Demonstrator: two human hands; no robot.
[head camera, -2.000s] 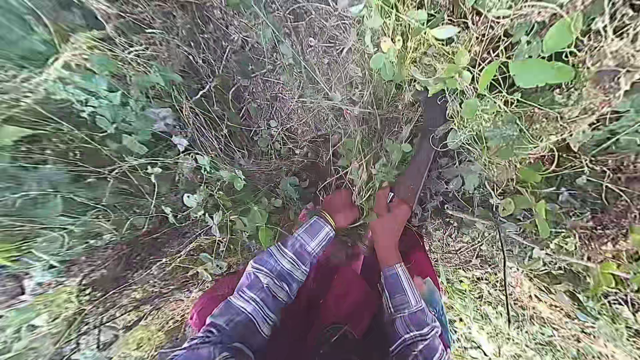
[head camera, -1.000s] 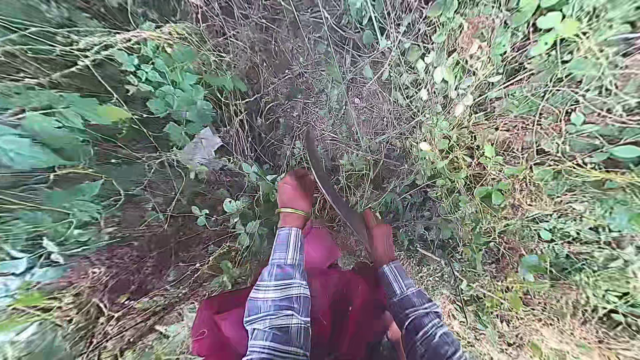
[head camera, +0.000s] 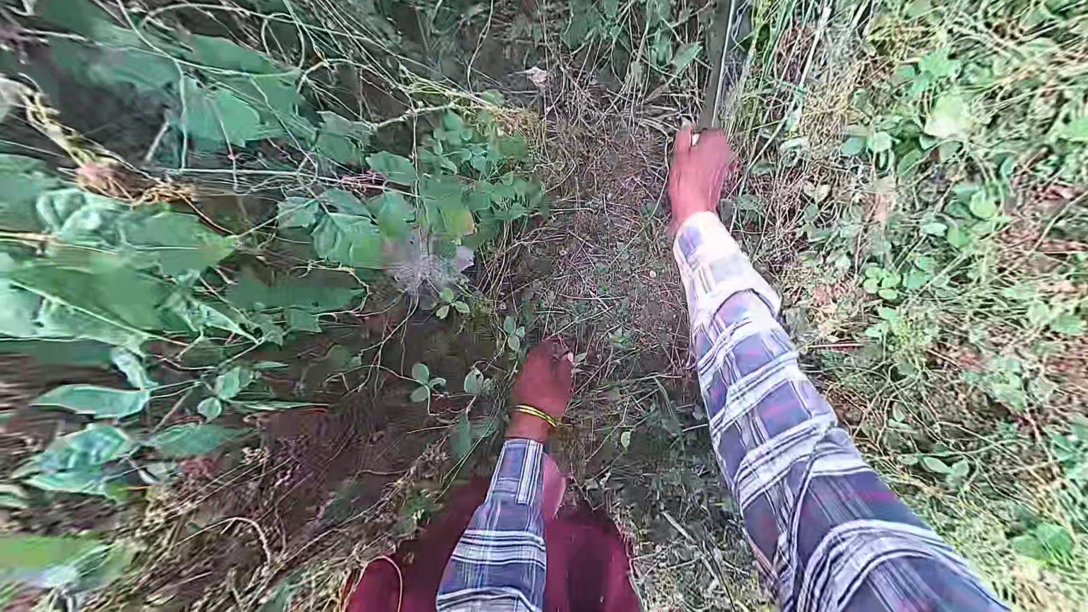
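Note:
My right hand (head camera: 701, 166) is stretched far forward, closed around the lower end of a long dark blade (head camera: 719, 64), probably a sickle or machete. The blade points away from me among tall green stems (head camera: 765, 59), and its far end is cut off by the top edge of the view. Nearer my body, my left hand (head camera: 544, 378), with yellow bangles (head camera: 537, 416) at the wrist, is low over the ground beside small leafy plants (head camera: 425, 382). Its fingers are curled and blurred; whether they hold anything cannot be seen.
Broad-leaved plants and vines (head camera: 221, 255) crowd the left side. A greyish scrap (head camera: 425, 263) lies among them. Dry stems and litter (head camera: 612, 229) cover the ground between the hands. Dense low weeds (head camera: 960, 255) spread on the right. Dark red cloth (head camera: 586, 552) covers my lap.
My right hand has moved forward, away from my body, with the blade. A second ago the blade slanted between both hands; now it is far from my left hand. The view has shifted.

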